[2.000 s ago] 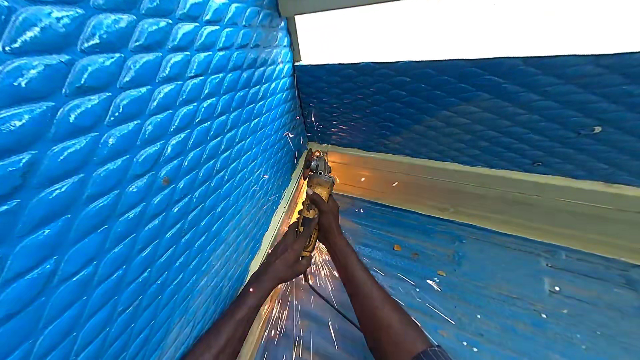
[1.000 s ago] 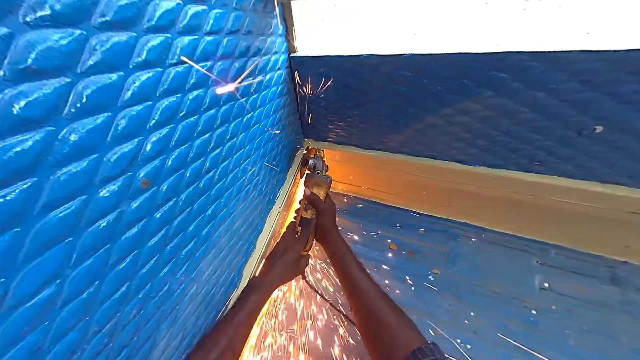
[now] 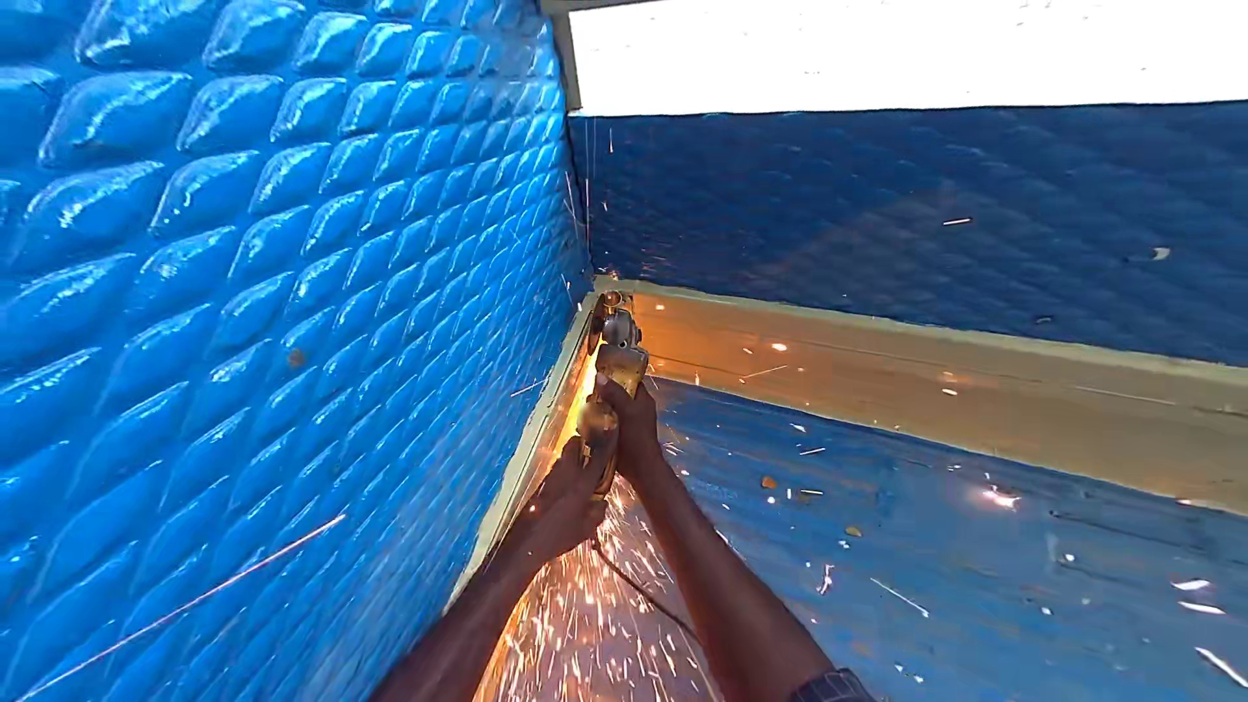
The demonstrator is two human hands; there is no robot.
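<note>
An angle grinder point(image 3: 622, 366) with a worn yellow body is held in both hands, near the inner corner where the panels meet. My left hand point(image 3: 568, 497) grips its rear body from the left and below. Further forward, my right hand point(image 3: 634, 419) closes round the body just behind the gear head. The disc point(image 3: 597, 322) stands on edge on the tool's left side, against or very close to the cream-coloured edge beside the blue wall; the exact contact is hidden. Bright sparks point(image 3: 604, 624) stream back beneath my hands.
A blue quilted-pattern wall point(image 3: 292, 292) rises close on the left. Ahead is a darker blue panel point(image 3: 829, 214) above a cream ledge point(image 3: 926, 380), with a bright opening over it. Debris and sparks lie across the blue surface point(image 3: 936, 546) at right. The power cord point(image 3: 643, 592) hangs below my hands.
Both hands keep their grip on the grinder near the corner. The spark stream below is denser than two seconds ago, and the glow along the ledge has grown.
</note>
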